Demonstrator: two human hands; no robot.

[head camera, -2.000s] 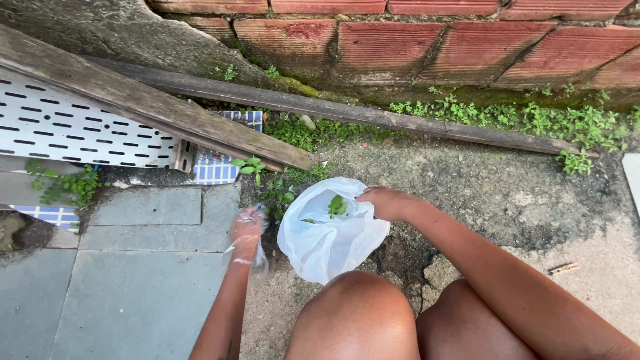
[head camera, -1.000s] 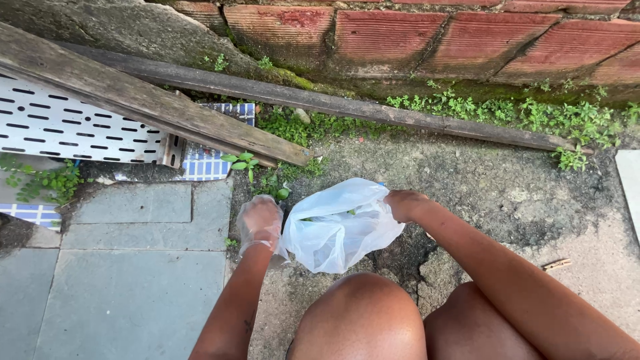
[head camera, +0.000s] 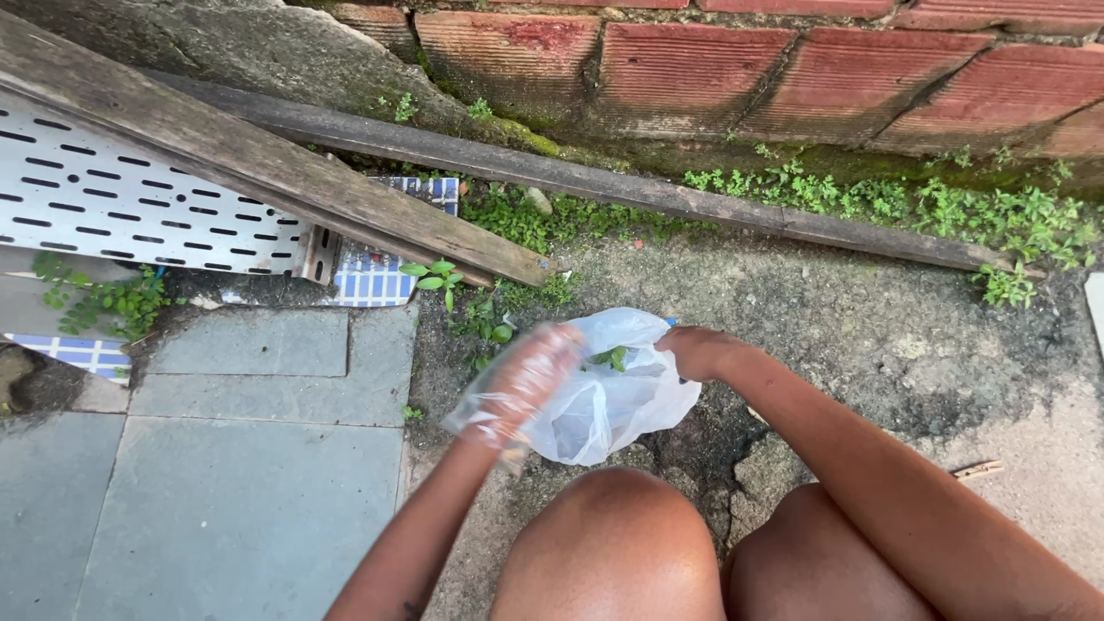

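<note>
A white plastic bag [head camera: 642,405] rests on the concrete in front of my knees, its mouth spread and green leaves [head camera: 614,358] showing inside. My right hand [head camera: 697,352] grips the bag's right rim, where a small blue bit shows. Over the bag's left edge is my left hand [head camera: 535,371], inside a loose clear plastic glove and blurred by motion; whether its fingers hold anything cannot be told. Small leafy weeds [head camera: 487,323] grow just beyond the left hand, at the edge of the slate tiles.
A thick weathered plank [head camera: 345,194] lies over a white perforated metal sheet [head camera: 129,203] at the left. A long thin board [head camera: 604,181] runs along the brick wall [head camera: 690,78], with weeds [head camera: 975,211] beside it. A wooden clothespin [head camera: 979,471] lies at the right.
My left hand has moved right, from the ground beside the bag to its left edge. The bag's mouth is wider than one second ago. My right hand stays at the right rim.
</note>
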